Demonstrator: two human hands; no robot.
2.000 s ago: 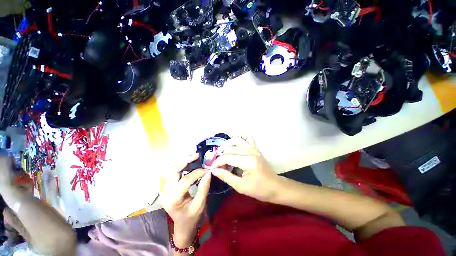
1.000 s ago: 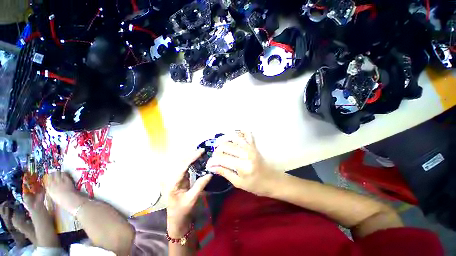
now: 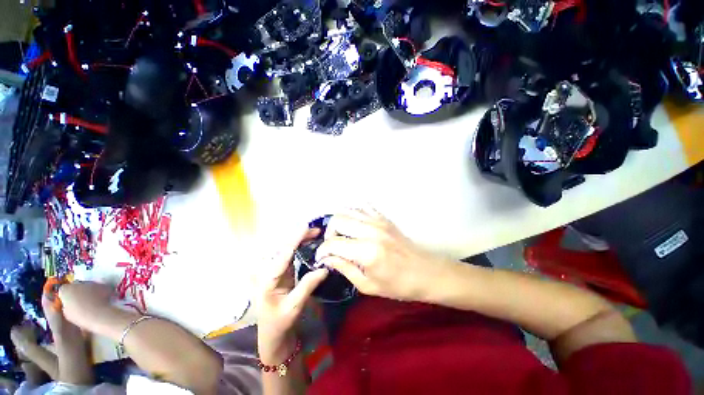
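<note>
A round black camera housing [image 3: 336,286] is held at the bench's near edge, in front of my body. My left hand [image 3: 284,302] grips its left side, thumb and fingers spread around the rim. My right hand [image 3: 369,254] covers its top and right side, with the fingertips inside the opening. A small dark part shows between the hands; my fingers hide most of it, and I cannot tell how it is seated.
Camera modules [image 3: 324,116] lie mid-bench at the back. Another housing with a white disc [image 3: 424,90] stands beside them. Part-built units [image 3: 567,139] are heaped right, black housings [image 3: 139,146] left. Red leads [image 3: 145,245] lie near a neighbour's hands [image 3: 81,301] holding something orange.
Since two seconds ago, my fingertips have gone from pinching together over the housing to gripping around it, covering more of its inside. The neighbour's arms have moved in at the left.
</note>
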